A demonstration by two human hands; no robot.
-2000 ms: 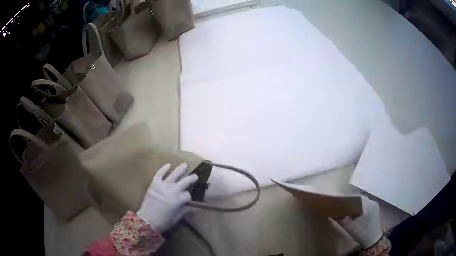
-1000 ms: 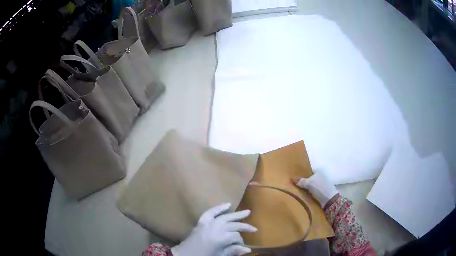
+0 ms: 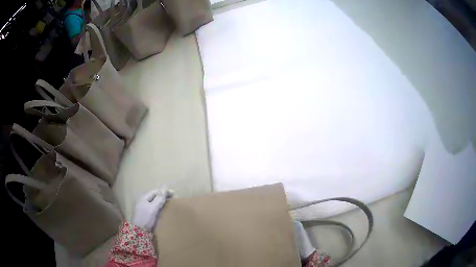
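Note:
A beige handbag [image 3: 224, 229] lies at the bottom centre, its bottom edge to the left and its opening to the right; the picture's lower edge cuts it off. Its two handles [image 3: 369, 221] flop out to the right. My left hand [image 3: 150, 208], white-gloved, has curled fingers on the bag's upper left corner. My right hand [image 3: 302, 241], also gloved, is at the opening side, partly hidden by the bag, so its fingers do not show. No orange board shows.
Several like handbags [image 3: 73, 208] stand along the table's left side up to the back. A large white tissue stack [image 3: 313, 104] lies behind the worked bag. White sheets [image 3: 443, 193] lie at the right. A person in teal [image 3: 74, 23] is at the far left back.
The orange board my right hand held at the bag's opening has gone from view. The bag has turned straighter. My left hand has moved from the opening side to the bag's left end.

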